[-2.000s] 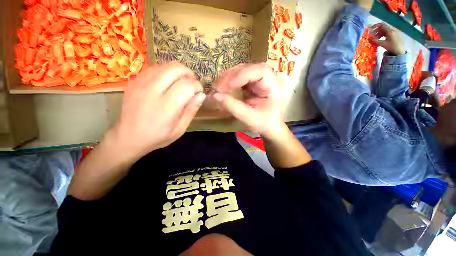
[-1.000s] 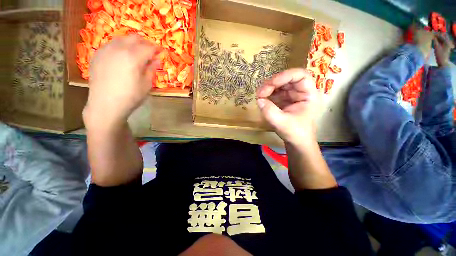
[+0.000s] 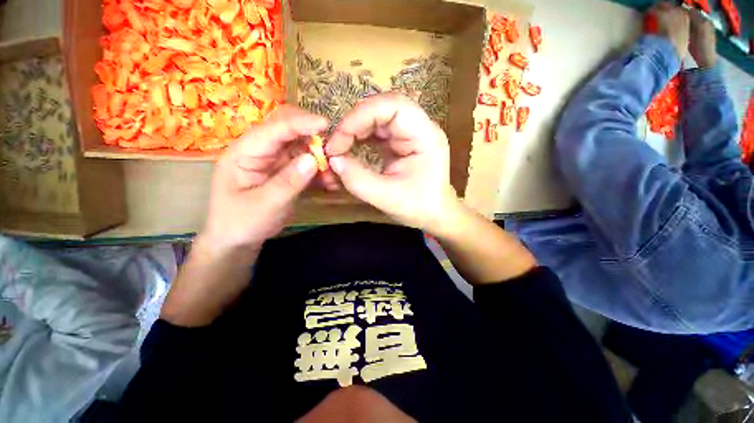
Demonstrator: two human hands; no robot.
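Note:
My left hand (image 3: 260,178) holds a small orange plastic part (image 3: 318,152) between thumb and fingers, in front of the box of metal parts (image 3: 376,33). My right hand (image 3: 393,157) touches the same part from the right with its thumb and index fingertips. Whether a metal piece is between the right fingertips cannot be seen. Small grey metal parts (image 3: 426,76) lie scattered in the middle box. Orange parts fill the box of orange parts (image 3: 186,153) at the left. Several orange pieces (image 3: 506,83) lie spread out right of the metal-parts box.
A neighbour's box (image 3: 41,221) with grey pieces stands at the far left. A person in a denim jacket (image 3: 620,165) sits at the right, arms over the bench. Larger orange-red parts (image 3: 731,15) lie at the upper right. A light sleeve (image 3: 74,306) shows at the lower left.
My left hand has moved from over the orange-parts box to the middle and now holds an orange part. My right hand has come to meet it. The camera view has shifted.

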